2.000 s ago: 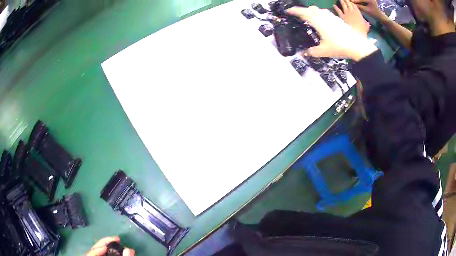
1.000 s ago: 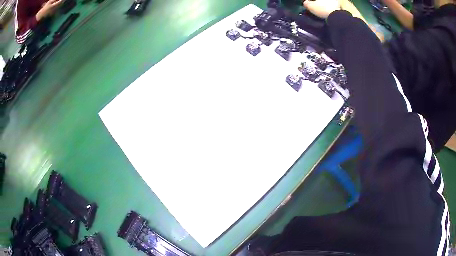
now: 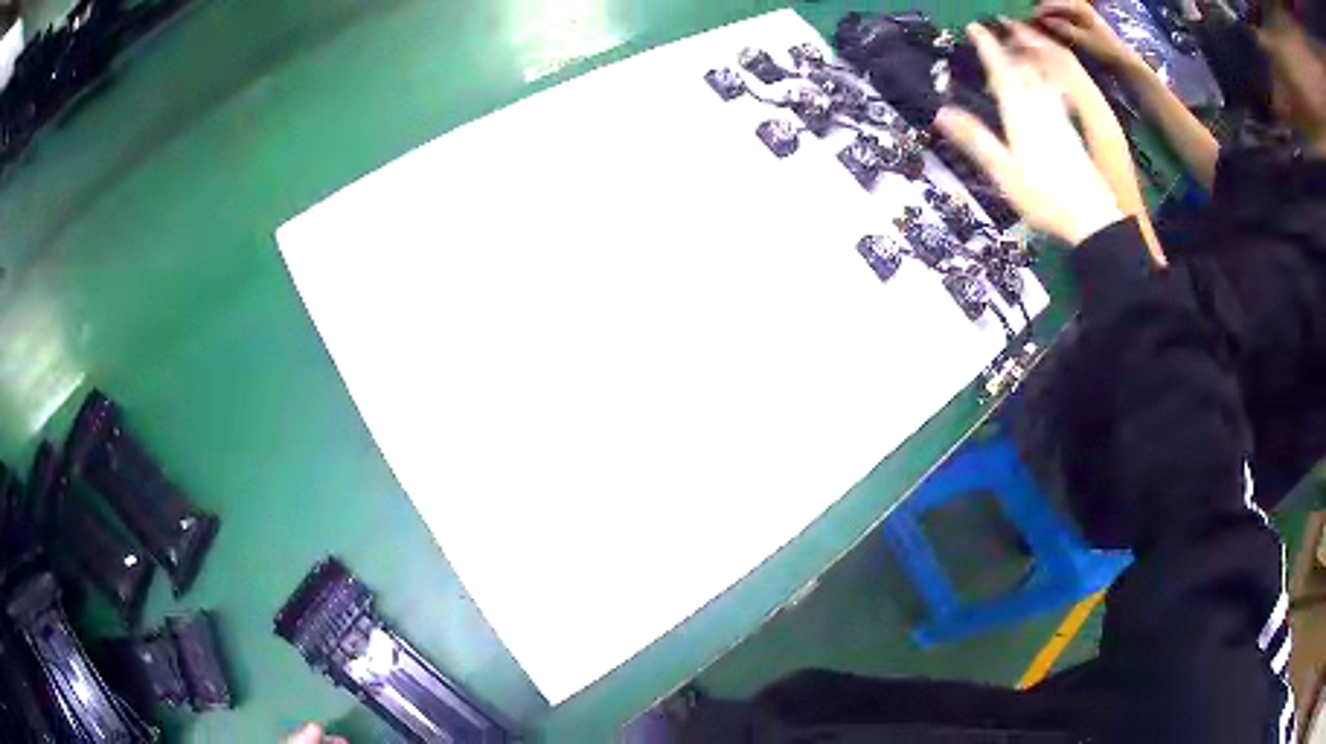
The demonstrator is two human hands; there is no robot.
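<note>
My right hand [image 3: 1040, 138] is at the top right, slightly blurred, its fingers spread over black housings [image 3: 894, 58] beyond the far edge of the white foam board [image 3: 611, 364]. I see nothing gripped in it, though dark parts lie under and between the fingers. Only a fingertip of my left hand [image 3: 313, 736] shows at the bottom edge; what it holds is hidden. Several small dark round units [image 3: 880, 256] with short wires stand along the board's far right end. One long black housing [image 3: 393, 669] with a ribbed end lies left of the board's near corner.
Black housings [image 3: 146, 502] are piled at the left on the green bench [image 3: 276, 436]. More dark parts lie at the top left. A blue stool [image 3: 1003, 538] stands below the bench edge. Another person's hand and arm [image 3: 1163, 109] are close beyond my right hand, near a clear bag.
My right hand has come back towards me from the top edge and shows whole again, fingers spread. My left fingertips, with a dark part two seconds ago, are mostly out of the picture. The view has shifted.
</note>
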